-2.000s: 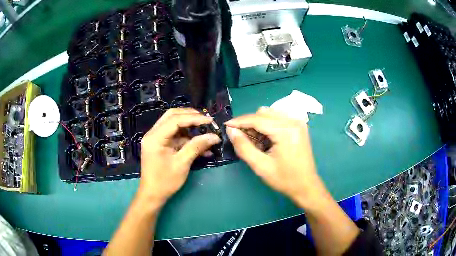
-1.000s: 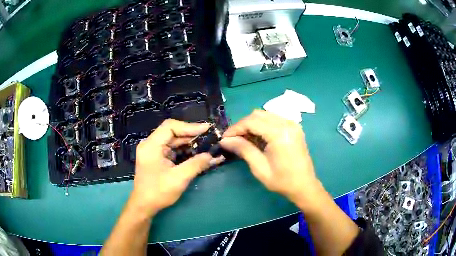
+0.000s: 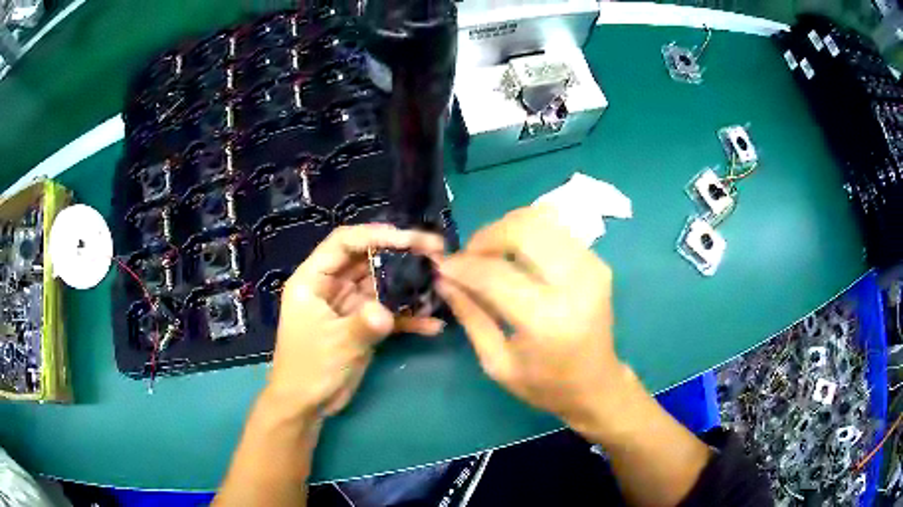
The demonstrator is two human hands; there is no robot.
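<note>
My left hand [image 3: 342, 307] holds a small dark circuit board module [image 3: 404, 279] between thumb and fingers, its dark face towards me. My right hand [image 3: 540, 307] touches the module's right edge with thumb and fingertips; what lies between those fingertips is too small to tell. The black electric screwdriver [image 3: 414, 109] hangs upright just behind the hands, over the right side of the black blister tray [image 3: 287, 238]. Dark modules with curled wires sit in many tray pockets.
A silver-grey screw feeder [image 3: 530, 129] stands behind my right hand, with a white cloth or paper [image 3: 594, 203] before it. Clear-framed wired parts [image 3: 703, 243] lie to the right. Blue bin [image 3: 876, 347], lower right; stacked black trays [image 3: 842, 129], far right; white disc [image 3: 81, 248] and yellow box [image 3: 54, 297], left.
The module in my left hand has turned from nearly edge-on to showing its broad dark face. Both hands stay together at the tray's front edge. The screwdriver, out of place a second ago, hangs behind them.
</note>
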